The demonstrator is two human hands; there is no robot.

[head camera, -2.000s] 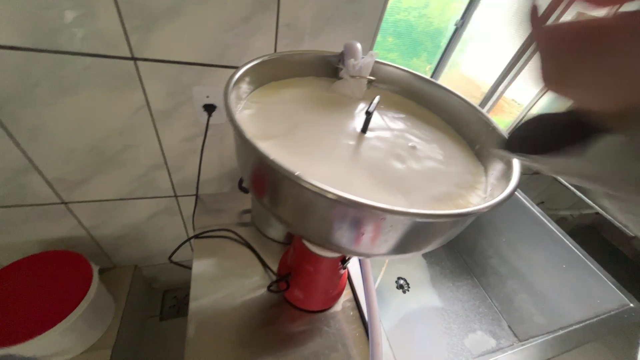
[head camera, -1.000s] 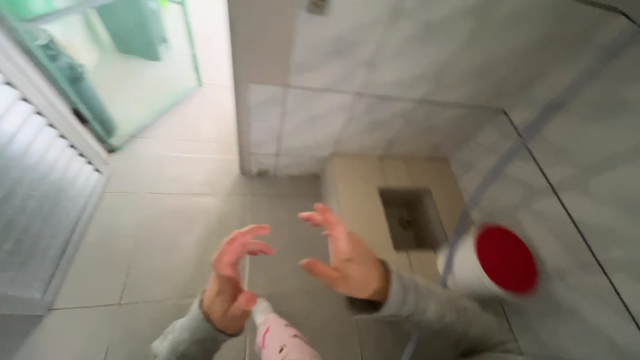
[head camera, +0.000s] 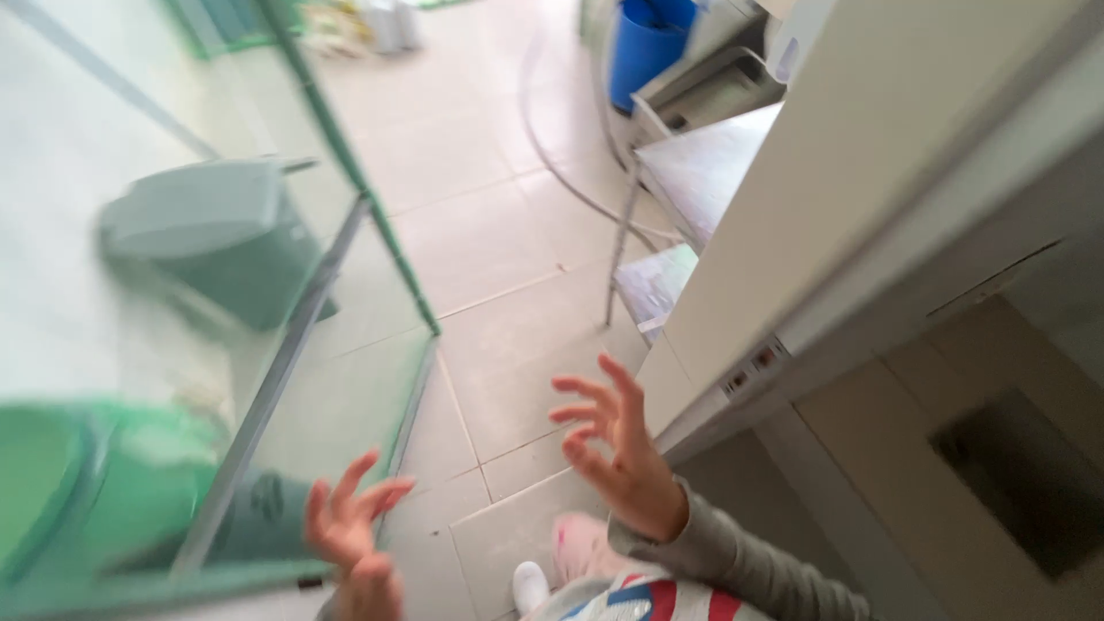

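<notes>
My left hand point(head camera: 349, 526) is raised at the lower left of the head view, fingers apart and slightly curled, with nothing in it. It is nearest to the green-framed glass door point(head camera: 379, 414), and I cannot tell whether it touches the glass. Higher and further right, my right hand point(head camera: 617, 444) is also empty, its fingers spread, close to the end of the pale wall point(head camera: 802, 190). Beneath the hands lies the tiled floor point(head camera: 509, 371), with a white shoe point(head camera: 530, 588) at the bottom.
Through the glass I see a grey lidded bin point(head camera: 207, 224) and a green container point(head camera: 95, 483). Past the wall's edge are a metal-legged table point(head camera: 707, 164), a blue barrel point(head camera: 651, 52) and a hose point(head camera: 561, 172) curving on the floor. A dark recess point(head camera: 1026, 474) lies at right.
The view has swung far from the steel bowl of whitish liquid to the doorway. Both hands were raised and empty one second ago too. The red-lidded bucket is out of view.
</notes>
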